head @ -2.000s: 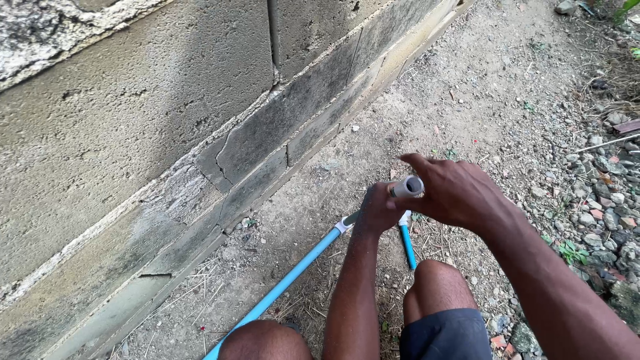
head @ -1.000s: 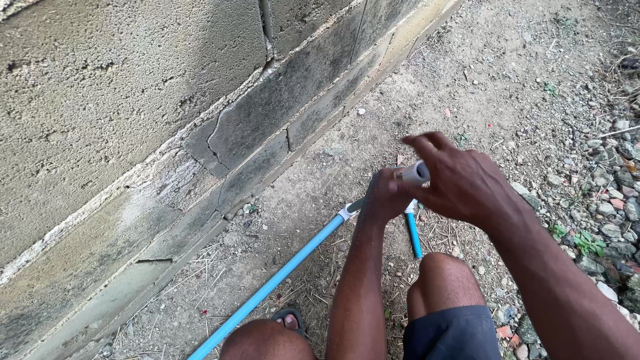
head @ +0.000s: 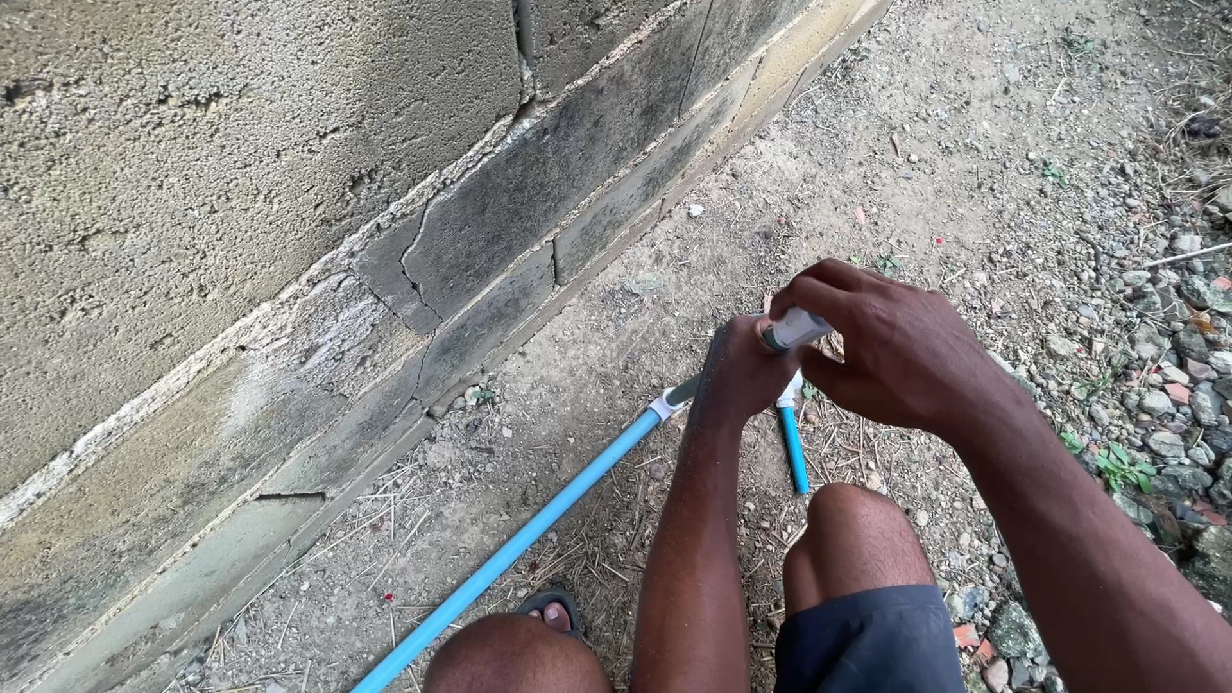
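Observation:
My left hand [head: 739, 371] is closed around a dark grey pipe, whose lower part [head: 685, 391] shows beside the wrist and runs into a white coupling [head: 664, 404]. From that coupling a long light-blue plastic pipe [head: 539, 525] slants down to the bottom edge. At the pipe's upper end sits a whitish-grey pipe fitting [head: 801, 327], gripped between the fingers and thumb of my right hand [head: 866, 346]. Below the hands, a second white fitting [head: 791, 390] joins a short blue pipe [head: 794, 448]. How this piece meets the rest is hidden by my hands.
A cracked concrete block wall [head: 549, 173] rises along the left. Dry, gritty soil [head: 616, 337] with straw lies beneath the pipes. Loose stones [head: 1165, 395] and small weeds [head: 1121, 469] border the right side. My knees and a sandalled foot [head: 556, 614] are at the bottom.
The fitting's open end, which faced up in the first frame, now tilts to the side. My right fingers have shifted around it, while my left hand keeps its hold on the pipe.

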